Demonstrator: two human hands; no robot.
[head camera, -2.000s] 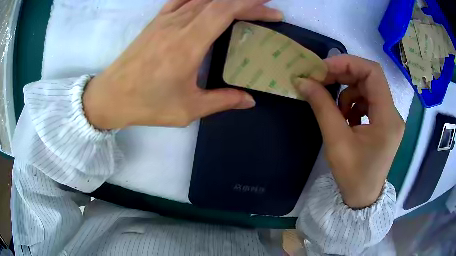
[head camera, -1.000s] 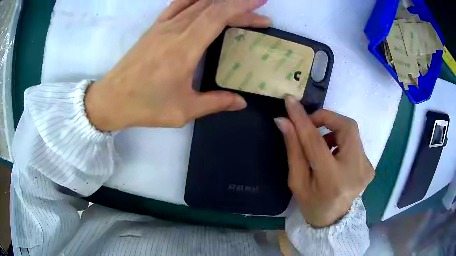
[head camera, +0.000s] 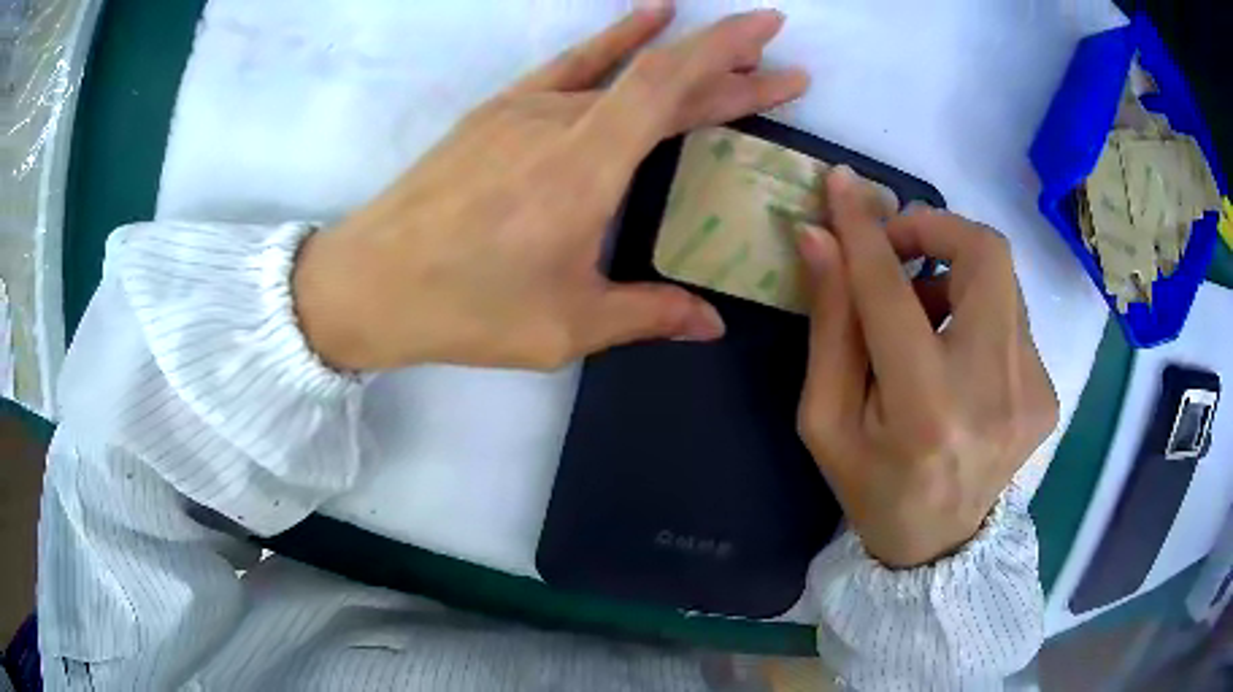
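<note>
A black phone case (head camera: 690, 446) lies on the white foam sheet (head camera: 446, 460), its logo end toward me. A tan adhesive sticker (head camera: 737, 223) with green print lies over the window at its far end. My left hand (head camera: 500, 230) rests around the case's upper left edge, thumb on the case and fingers beyond the far edge. My right hand (head camera: 933, 365) has its index finger and thumb on the right part of the sticker and covers that end. Whether the fingertips pinch the sticker is not clear.
A blue scrap bin (head camera: 1075, 135) full of tan bits (head camera: 1149, 203) stands at the upper right. A finished case (head camera: 1149, 500) with a framed window lies on a separate white sheet at the right. Clear plastic (head camera: 34, 149) shows at the far left.
My right hand has moved up from the sticker's lower edge onto its right part. The sticker lay flat and uncovered a second ago. The whole view has shifted slightly.
</note>
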